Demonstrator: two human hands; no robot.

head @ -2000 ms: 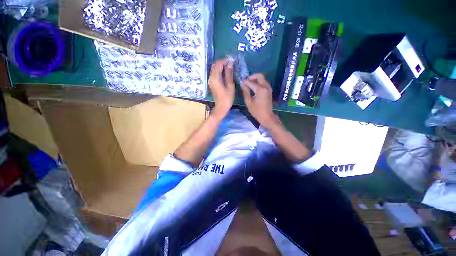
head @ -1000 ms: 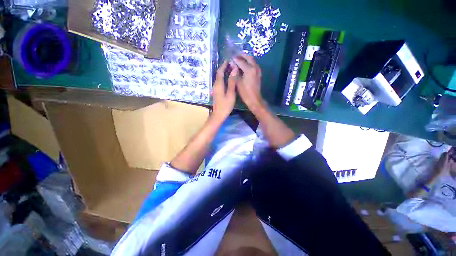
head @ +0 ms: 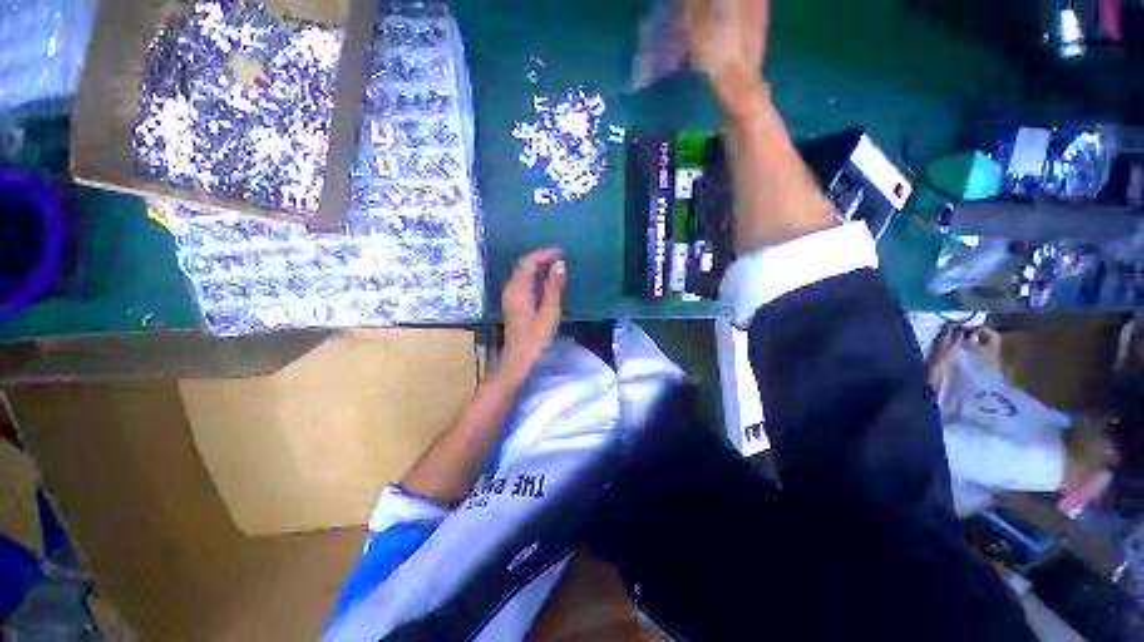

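My left hand point(head: 533, 301) is at the bench's front edge, fingers a little apart, with nothing visible in it. My right hand point(head: 728, 38) is blurred at the top edge, reaching far over the bench. It holds a crinkly clear plastic bag point(head: 659, 44) by its left side; the grip is blurred. A loose pile of silver metal clips point(head: 571, 144) lies on the green bench between the hands. The green and black printed box point(head: 671, 220) lies right of the pile, partly hidden by my right forearm.
A carton of silver pieces point(head: 333, 138) sits on wrapped blister trays point(head: 420, 251) at left. A purple ring point(head: 25, 238) is far left. A white-and-black box point(head: 872, 182) is behind my right arm. A large open carton point(head: 301, 439) is below the bench. Another person's sleeve point(head: 1004, 426) shows at right.
My hands, together on the clear bag before, are now apart. My right hand has moved up and far over the bench with the bag. The view has shifted to the right.
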